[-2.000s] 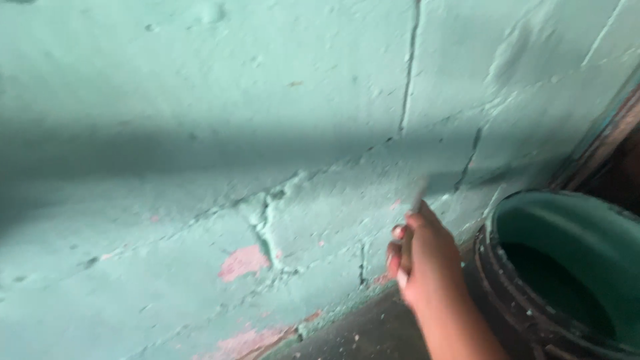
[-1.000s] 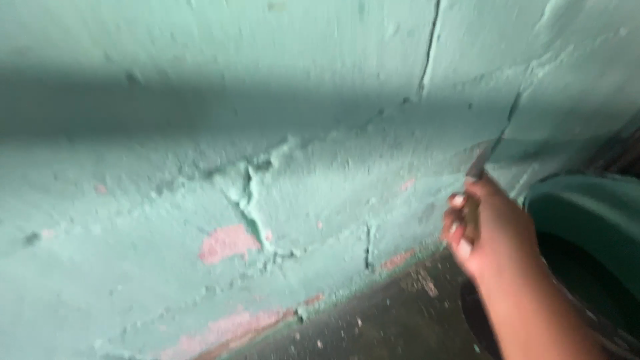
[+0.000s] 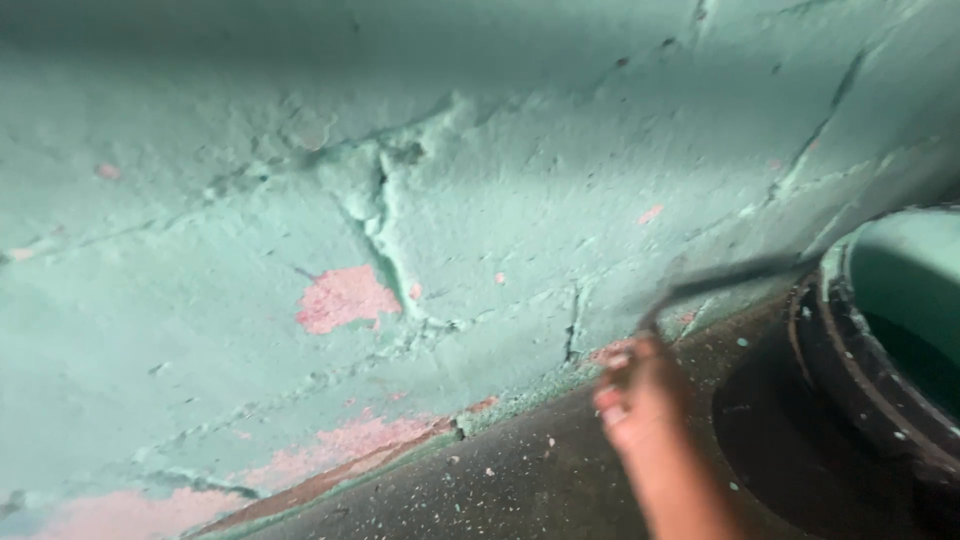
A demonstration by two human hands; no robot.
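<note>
My right hand (image 3: 641, 390) is closed around a thin scraping tool (image 3: 654, 311), blurred by motion; its exact kind cannot be told. The tool's tip is at the lower part of a green-painted block wall (image 3: 495, 225), just above the floor. Pink patches (image 3: 349, 298) show through the green paint where it has come off, and cracks run along the block joints. My left hand is out of view.
A black bucket (image 3: 817, 375) with a paint-smeared rim and green inner wall stands on the right, close to the wall. Small paint chips lie scattered over the dark floor (image 3: 525, 480). A shadow band crosses the upper wall.
My right hand has moved down the wall with the tool, from beside the upper joint crack to near the floor edge. The view has shifted.
</note>
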